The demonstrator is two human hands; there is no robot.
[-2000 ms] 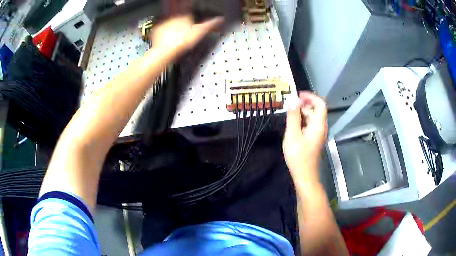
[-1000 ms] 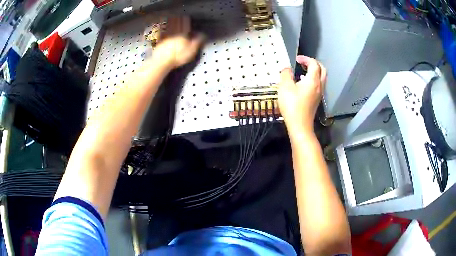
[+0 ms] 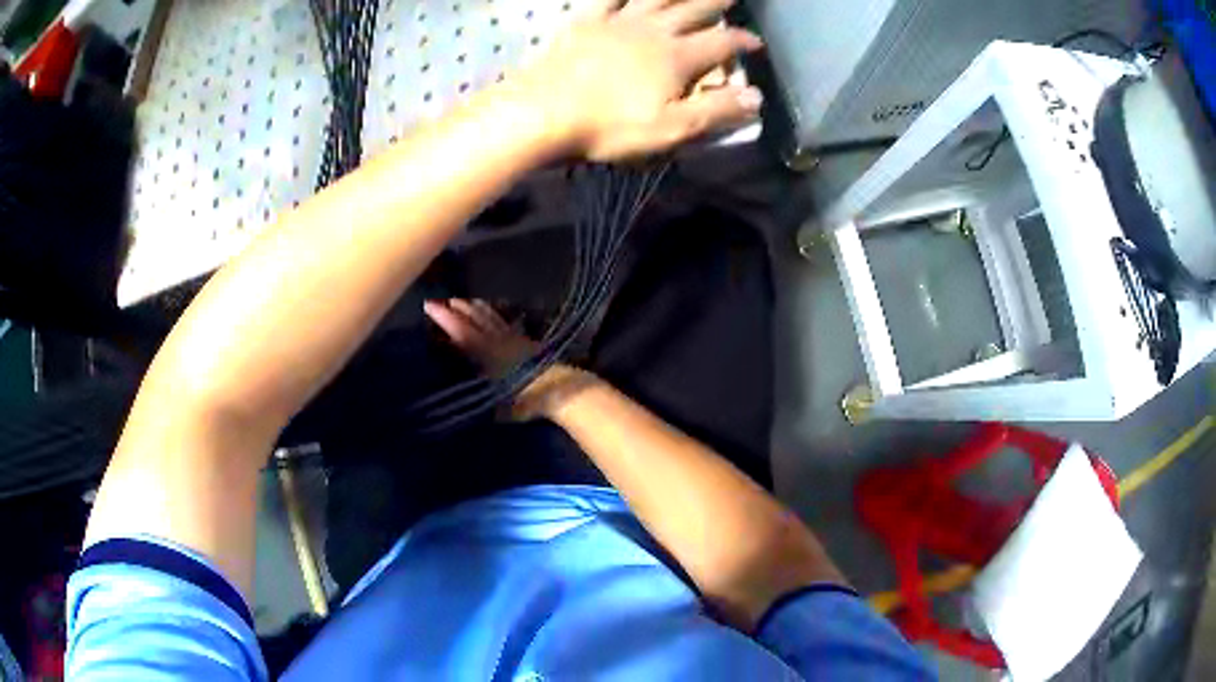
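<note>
My left hand [image 3: 640,83] reaches across to the front right corner of the perforated plate [image 3: 234,133]. Its fingers lie over the spot where a row of black cables [image 3: 603,247] ends; the fixture is hidden under it, and its grip cannot be told. A small pale piece shows at the fingertips. The cables hang from under this hand and curve left over the lap. My right hand [image 3: 487,340] is low over the dark lap, fingers extended, with cables crossing at its wrist. Another bunch of black cables [image 3: 347,87] lies on the plate.
A white open frame stand [image 3: 1094,267] is at right, beside grey cabinets [image 3: 854,67]. A red stool [image 3: 927,513] with a white sheet [image 3: 1060,566] stands below it. Dark cable masses [image 3: 60,200] are at left.
The view has shifted down and right. My left hand has moved from the back of the plate to its front right corner. My right hand has left the fixture and dropped to the lap.
</note>
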